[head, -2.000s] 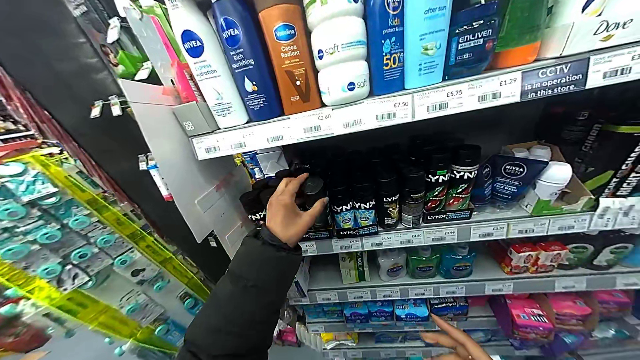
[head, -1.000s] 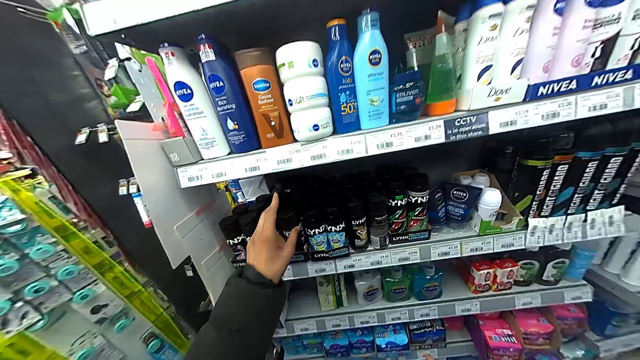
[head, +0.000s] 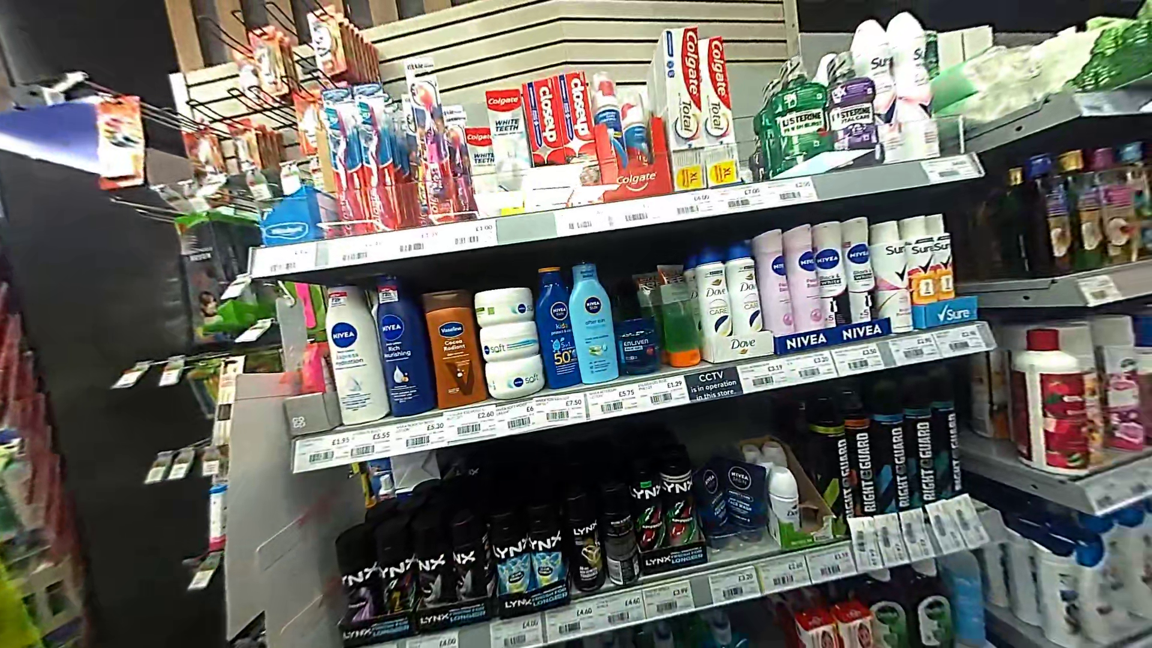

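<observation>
Neither my left hand nor my right hand shows in the view now. Black Lynx deodorant cans [head: 459, 558] stand in rows in dark trays on the lower shelf. Beside them are blue Nivea packs [head: 727, 495] and a white roll-on deodorant [head: 785, 495] in an open carton. On the shelf above stand a white Nivea lotion bottle [head: 355, 360], a dark blue Nivea bottle [head: 405, 351], a brown Vaseline bottle [head: 454, 351] and three stacked white cream jars [head: 509, 344].
Toothbrush packs [head: 364, 162], Colgate toothpaste boxes [head: 684, 99] and Listerine bottles [head: 804, 117] fill the top shelf. Right Guard cans [head: 886, 459] stand at the lower right. Shelf edges [head: 540, 418] carry price labels. Hooks with hanging packs [head: 120, 139] jut out at the left.
The hand that reached to the Lynx cans in both earlier frames has left the view. The view has tilted up, bringing in the top shelf.
</observation>
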